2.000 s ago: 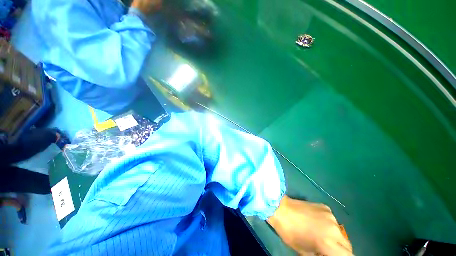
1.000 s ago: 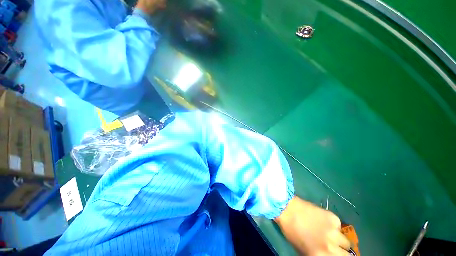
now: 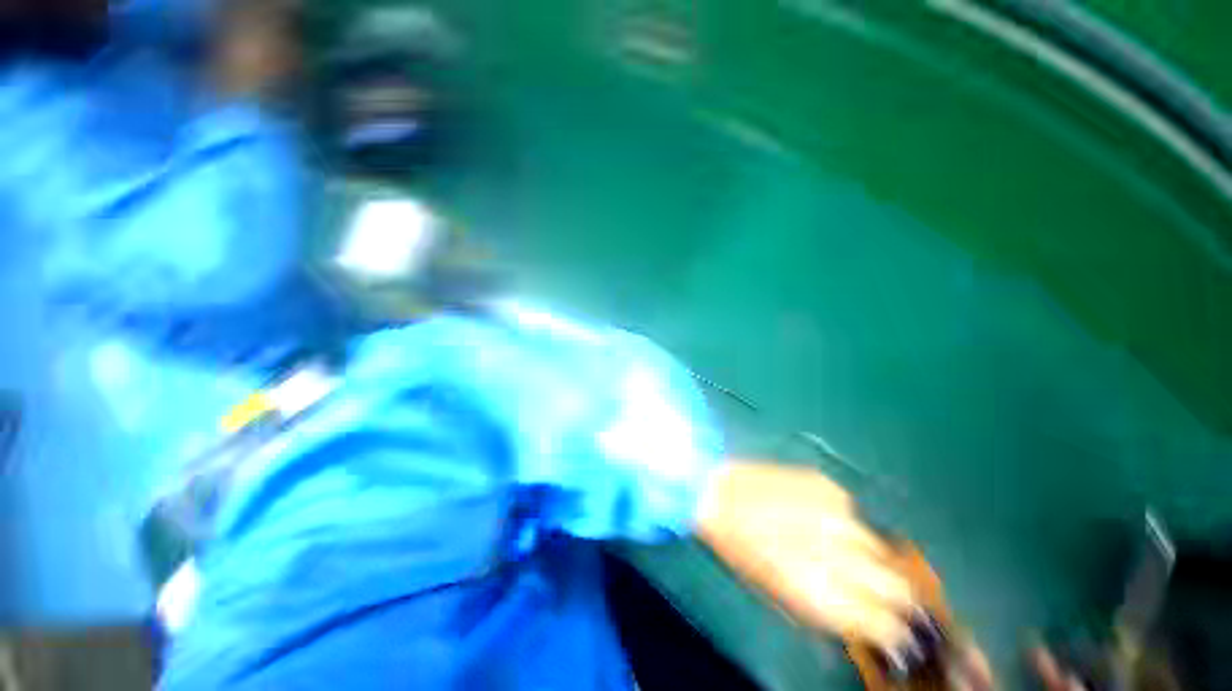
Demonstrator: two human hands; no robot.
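The view is strongly blurred. My left hand [image 3: 811,554] reaches from the blue sleeve to the orange fixture [image 3: 921,574] at the lower right. Its fingers are bent over the fixture, beside a small dark round part [image 3: 926,640]; its grip is unclear. A thin strand [image 3: 827,448], perhaps solder wire, curves just above this hand. A pale, upright, pointed tool [image 3: 1148,574], likely the soldering iron, shows near the lower right corner. Skin-coloured fingers [image 3: 1051,670], likely of my right hand, are cut off by the bottom edge. Whether they hold the tool is unclear.
A person in a blue smock [image 3: 176,203] sits at the upper left. A bright white square [image 3: 388,239] lies on the green bench between us, with a dark blurred object [image 3: 385,115] behind it. The belt's pale curved rail [image 3: 1081,95] runs across the upper right.
The view has shifted and blurred. My left hand stays by the orange fixture, both now higher in the picture. More of the pointed tool shows, and fingers have appeared at the bottom edge.
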